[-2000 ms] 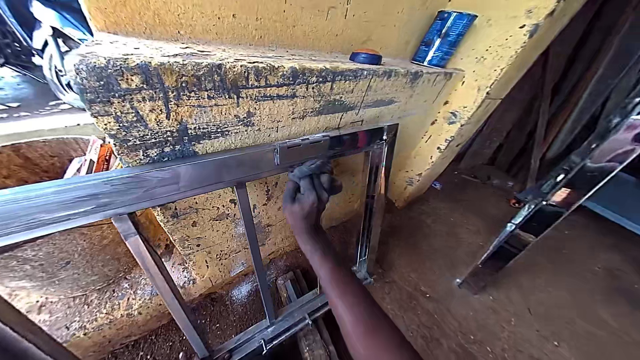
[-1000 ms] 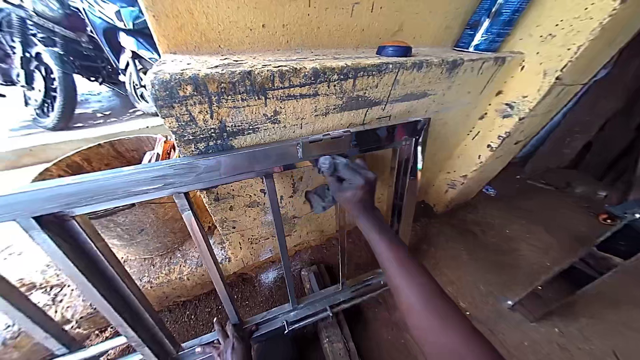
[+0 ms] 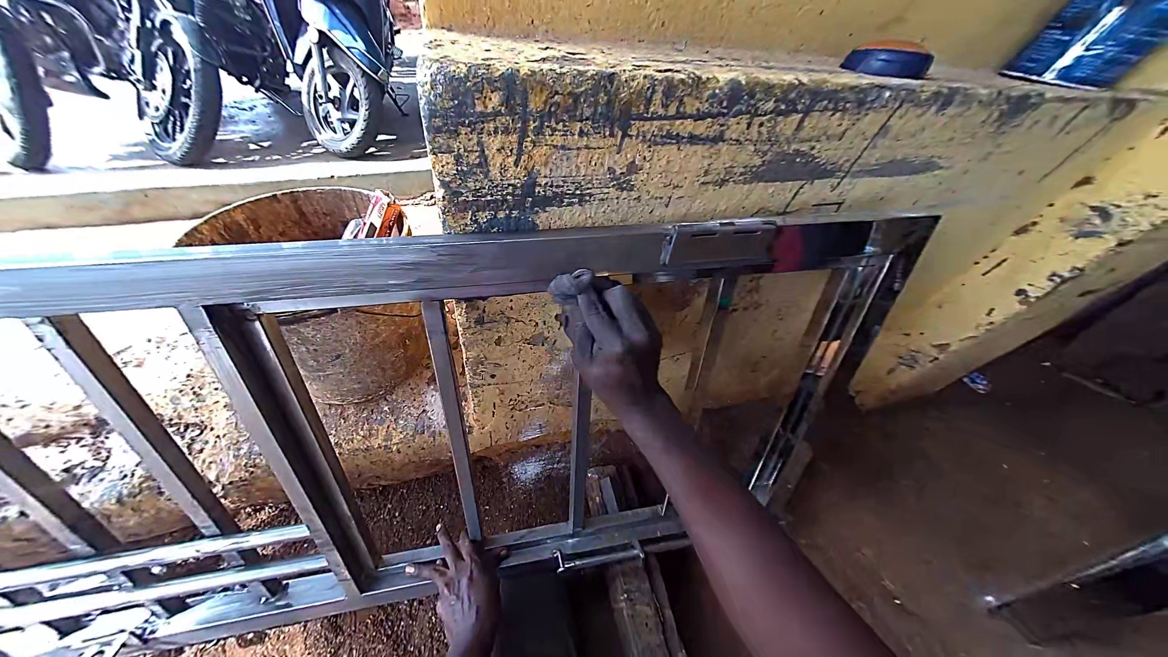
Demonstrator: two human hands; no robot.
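A barred steel frame (image 3: 511, 260) stands on its long side in front of a wall, its broad top rail streaked grey. My right hand (image 3: 611, 338) grips a dark grey rag (image 3: 575, 288) at the lower edge of that rail, left of a hinge-like metal plate (image 3: 721, 245). Down at the bottom rail, my left hand (image 3: 468, 584) rests with its fingers spread on the metal, beside the foot of a vertical bar (image 3: 453, 420). A sliding bolt (image 3: 598, 557) lies along the bottom rail, right of my left hand.
A yellow, paint-stained wall ledge (image 3: 639, 137) bears a dark round container (image 3: 888, 59) and a blue can (image 3: 1086, 41). Behind the frame stands a rusty drum (image 3: 360, 351). Motorcycles (image 3: 342, 82) are parked at upper left. Timber pieces (image 3: 639, 602) lie below; another metal frame (image 3: 1086, 584) is at right.
My right hand with the rag has moved left along the top rail, away from the hinge-like plate. My left hand has come further into view on the bottom rail. The view has shifted left.
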